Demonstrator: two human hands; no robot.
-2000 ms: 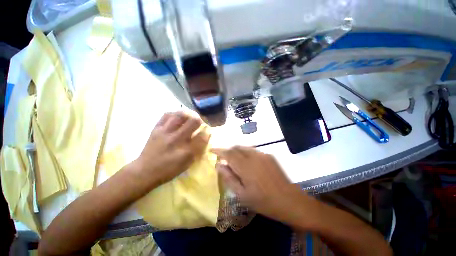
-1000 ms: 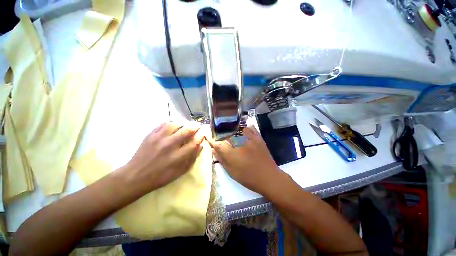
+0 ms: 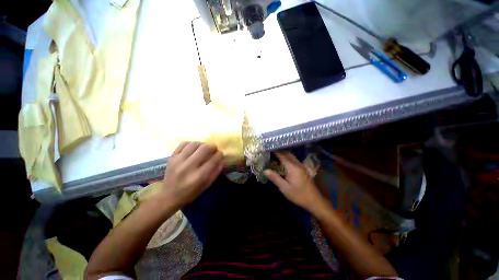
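A pale yellow fabric piece (image 3: 227,131) lies over the table's front edge, partly washed out by glare. Lace trim (image 3: 253,145) runs along its right side and hangs at the edge. My left hand (image 3: 194,167) rests on the fabric at the table edge, fingers curled over it. My right hand (image 3: 292,176) is just below the edge, thumb and fingers around the lace. The presser foot area (image 3: 224,19) of the sewing machine is at the top, away from both hands.
Yellow panels (image 3: 93,71) lie at left. A black phone (image 3: 312,46), blue snips (image 3: 386,65), a screwdriver (image 3: 407,56) and black scissors (image 3: 466,68) lie at right. A pale tub (image 3: 169,229) with yellow fabric is below the table.
Both hands have moved from beside the needle down to the table's front edge, with fabric and lace. The view has tilted down, so the machine head is mostly out of frame.
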